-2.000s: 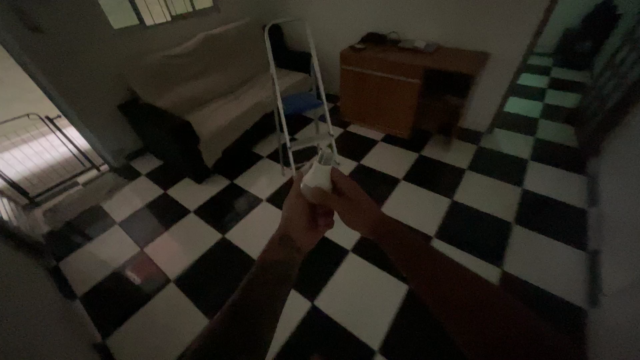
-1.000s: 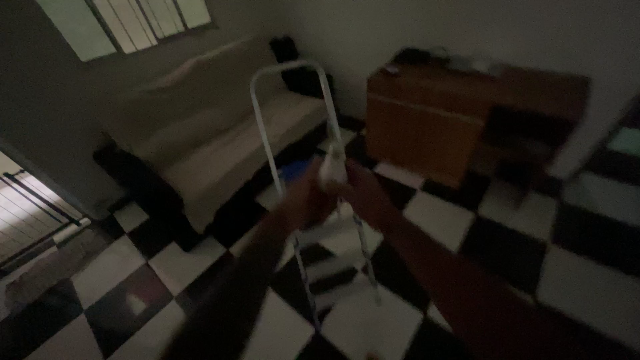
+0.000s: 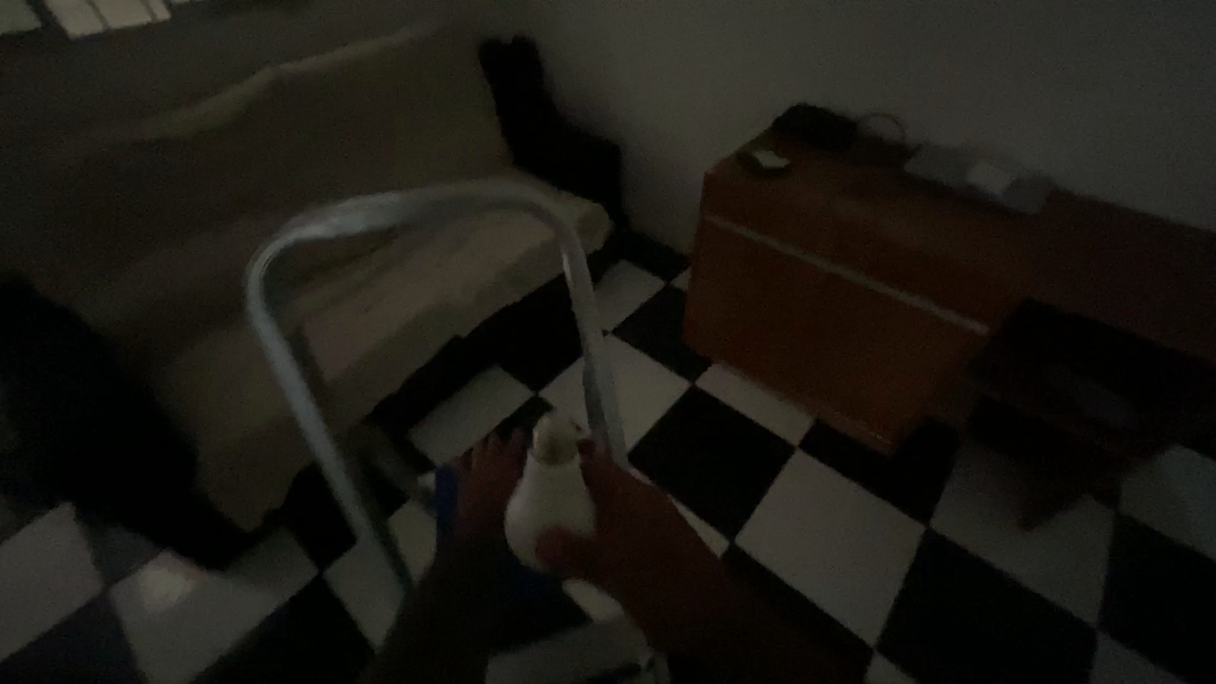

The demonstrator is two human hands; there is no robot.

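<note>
A white light bulb point(image 3: 551, 508) points away from me in the lower middle of the dark head view, its base end uppermost. My right hand point(image 3: 632, 532) is closed around its right side, thumb across the lower part. At the bulb's left is my left hand point(image 3: 489, 484), fingers raised; whether it also grips the bulb is too dark to tell. The metal stepladder point(image 3: 427, 201) stands directly in front, its rounded top rail rising beyond both hands. A blue part of the ladder point(image 3: 527, 594) shows beneath them.
Behind the ladder is a sofa with a light cover point(image 3: 380, 313). A wooden desk point(image 3: 807, 313) stands against the wall at right, bearing a dark object point(image 3: 812, 123) and other small items. The floor has black and white tiles point(image 3: 826, 503). A dark shape point(image 3: 85, 418) borders the left.
The view has moved forward to the ladder, which now stands close before my hands. The bulb has stayed in my grasp, and the scene has become darker.
</note>
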